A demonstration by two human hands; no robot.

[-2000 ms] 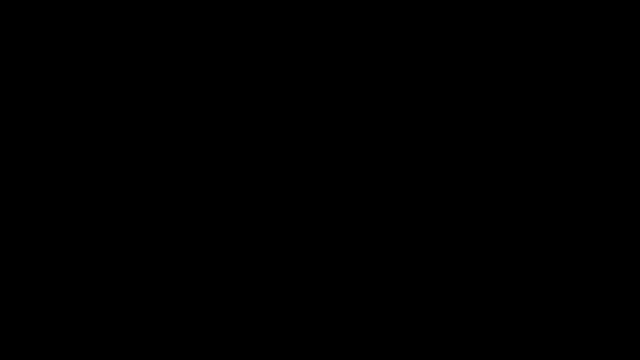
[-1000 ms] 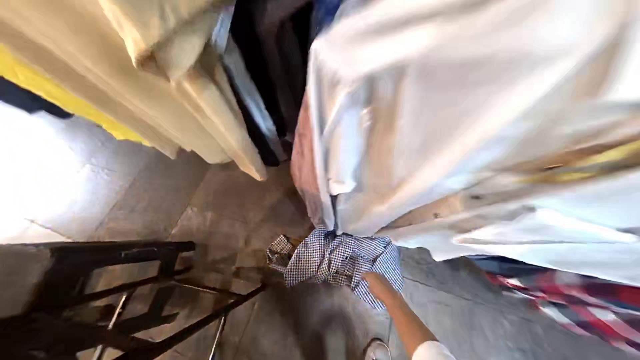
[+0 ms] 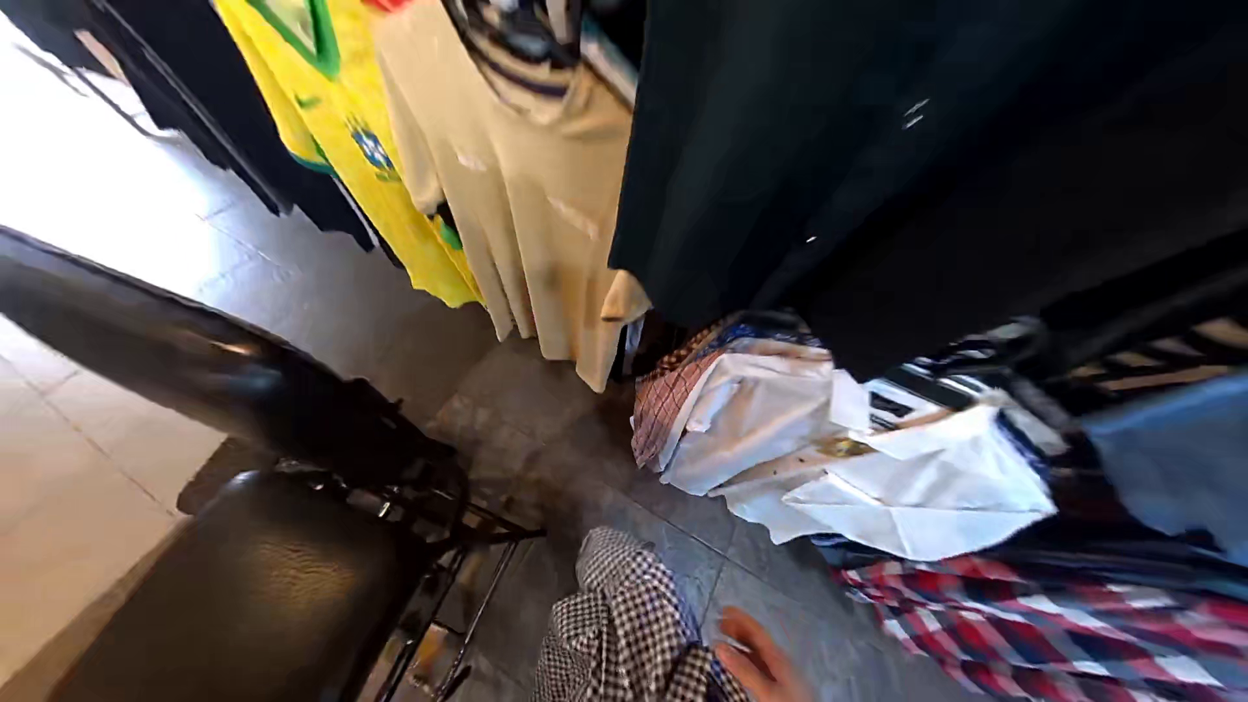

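My right hand (image 3: 759, 658) is at the bottom edge, its fingers curled against the right side of a black-and-white checked garment (image 3: 624, 624). The fingertips touch the cloth; whether they grip it cannot be told. The garment is bunched up, with a bit of blue along its right side, and its lower part is cut off by the frame. My left hand is not in view. Pale folded garments (image 3: 907, 497) hang just above and to the right of my right hand, and a red, white and navy checked garment (image 3: 1063, 624) is farther right.
A chair with a black seat (image 3: 244, 585) and dark backrest (image 3: 195, 351) stands at the left. Hanging above are a yellow jersey (image 3: 361, 146), a beige shirt (image 3: 526, 185) and a large dark garment (image 3: 780, 146). Grey floor tiles (image 3: 682, 546) show between.
The oldest frame is black. Since the middle one the view has shifted strongly. The checked garment, then touching a white hanging cloth's lower end, now stands apart from the pale garments.
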